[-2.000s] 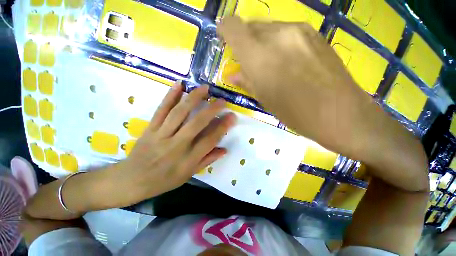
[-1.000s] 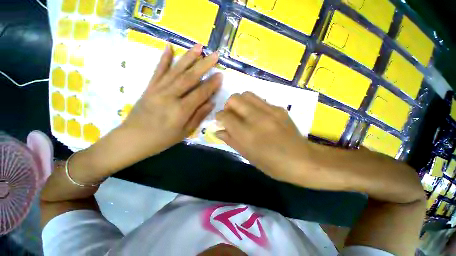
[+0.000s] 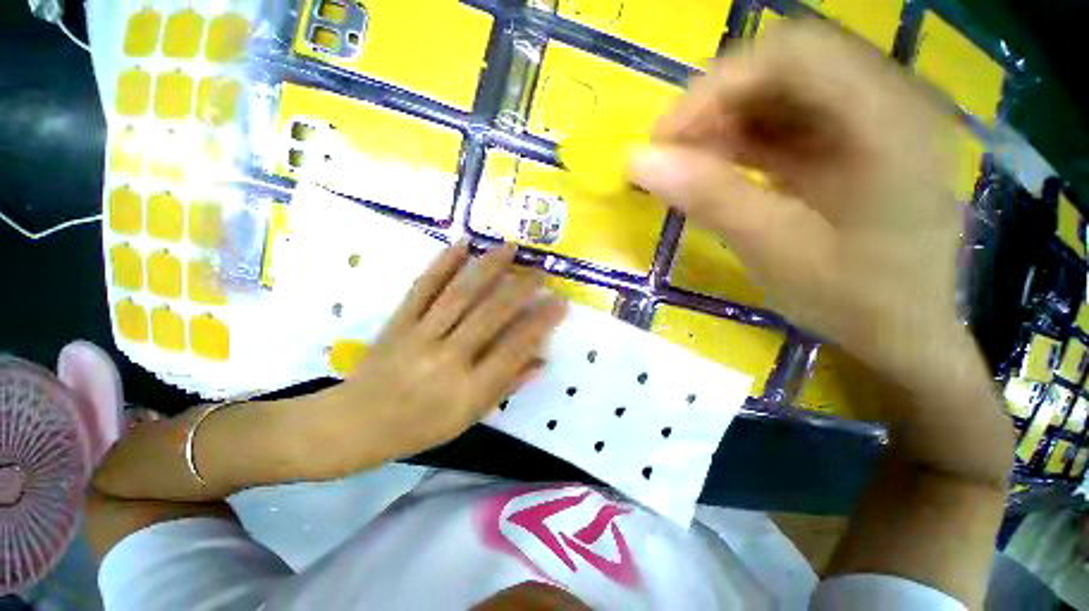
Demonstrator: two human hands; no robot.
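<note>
A white sticker sheet with rows of small dark marks lies across the near edge of a clear blister tray. My left hand rests flat on the sheet, fingers spread a little, beside a remaining yellow sticker. My right hand is blurred above the tray. A blurred yellow sticker shows at its thumb and fingertips, over a tray divider. Below it, a yellow part has its camera cutout uncovered. The yellow part behind shows a faint square outline.
A stack of fuller sticker sheets lies at left. A pink fan stands at lower left, with a white cable above it. Smaller filled trays are at the far right. Uncovered yellow parts are in the tray's left pockets.
My right hand has lifted off the sheet and moved up and right over the tray, with yellow at its fingertips. The sheet sits lower, exposing more pockets. My left hand still rests on it.
</note>
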